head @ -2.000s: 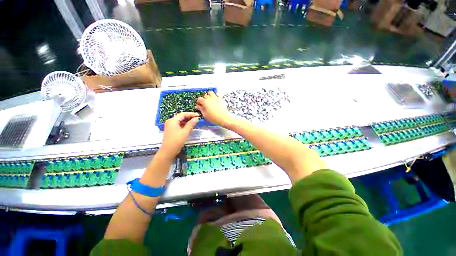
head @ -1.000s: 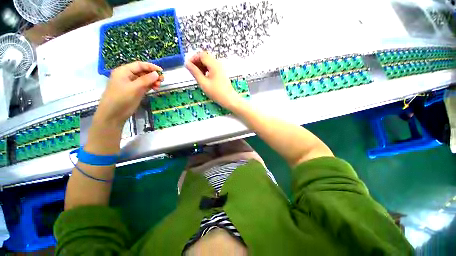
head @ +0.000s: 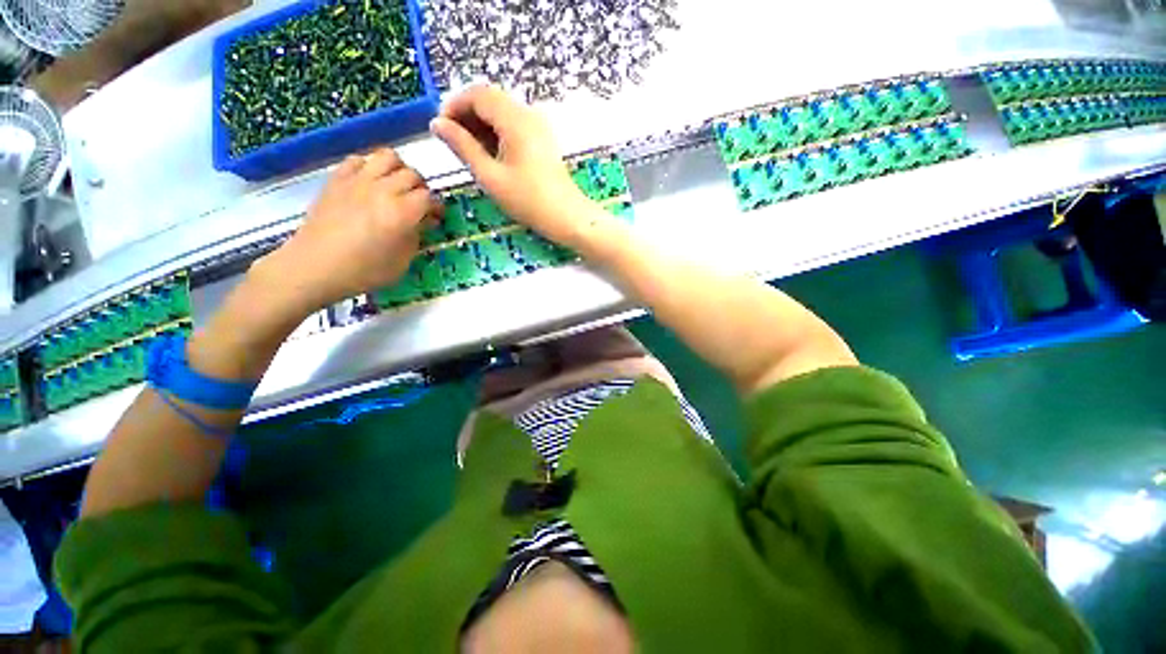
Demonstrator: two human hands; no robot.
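A green PCB panel (head: 480, 256) with small blue and dark parts lies in the rail track in front of me. My left hand (head: 371, 224), with a blue wrist strap (head: 198, 377), is over the panel's left end, fingers bent down at its surface; its fingertips are partly hidden, and I cannot tell if a part is in them. My right hand (head: 505, 153) is above the panel's back edge, thumb and index finger near each other; any part between them is too small to tell. A blue bin (head: 326, 134) of small dark and green parts stands behind my left hand.
A loose pile of silvery parts (head: 550, 45) lies right of the bin. More PCB panels (head: 844, 143) lie along the track to the right and left (head: 115, 335). White fans (head: 58, 15) stand at the far left. A blue stool (head: 1023, 300) is below the bench.
My view has tilted down, away from the fans. My left hand, earlier at the bin and then raised with a small part, is now down at the panel. My right hand has left the bin.
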